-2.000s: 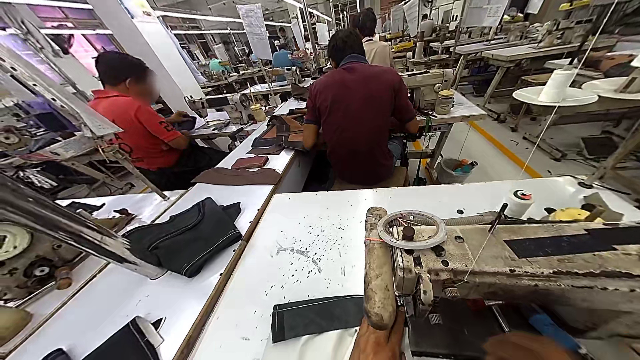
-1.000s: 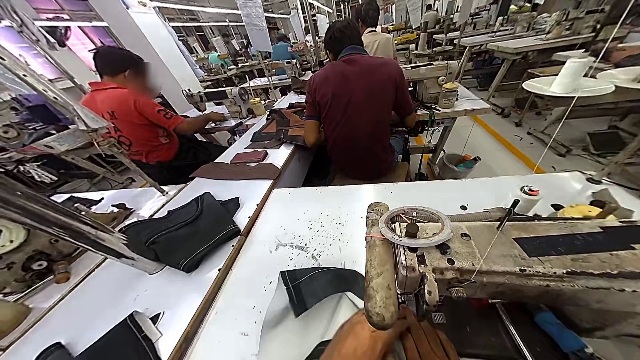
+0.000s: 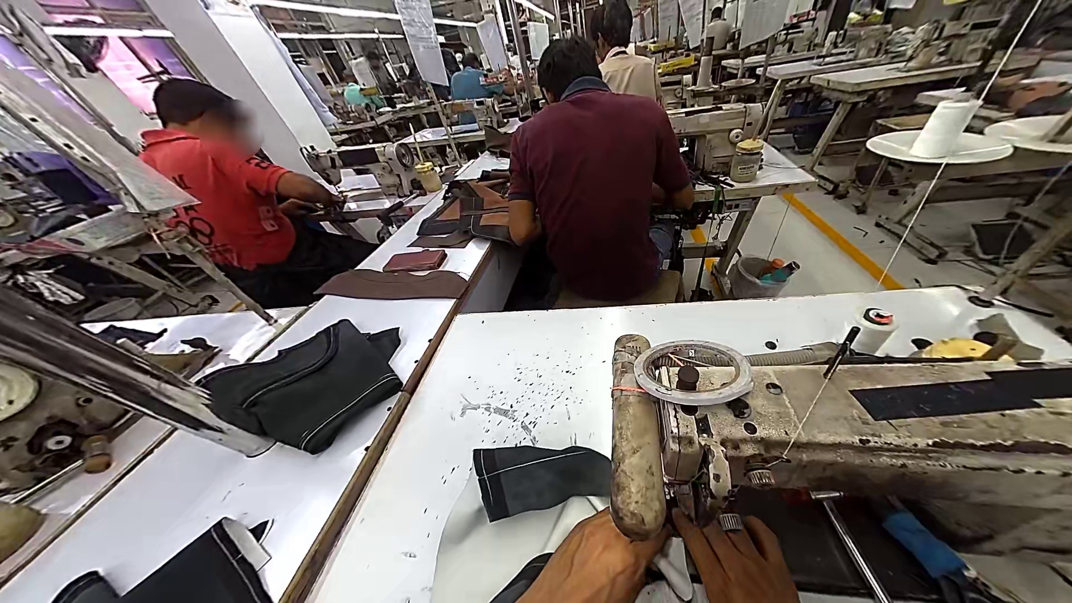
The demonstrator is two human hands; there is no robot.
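Note:
At the head of a worn industrial sewing machine (image 3: 804,410), my left hand (image 3: 590,561) rests on a black garment piece (image 3: 544,481) with pale lining, its fingers partly hidden behind the machine's front. My right hand (image 3: 741,557), with a metal ring on one finger, presses flat near the needle area, close beside the left. The lining bunches between both hands. White stitching runs along the black piece, which lies to the left of the machine head. A roll of clear tape (image 3: 693,372) sits on top of the machine. The needle and the fingertips are hard to see.
Dark stitched pieces (image 3: 314,381) lie on the neighbouring table at left, with a wooden edge strip (image 3: 377,456) between the tables. A thread cone (image 3: 945,130) stands at upper right. A screwdriver-like metal rod (image 3: 854,548) lies under the machine arm. Co-workers sit at machines ahead.
The black piece by the machine has shifted and its pale lining has spread out on the table. Both hands now show at the machine head; two seconds ago one was mostly hidden.

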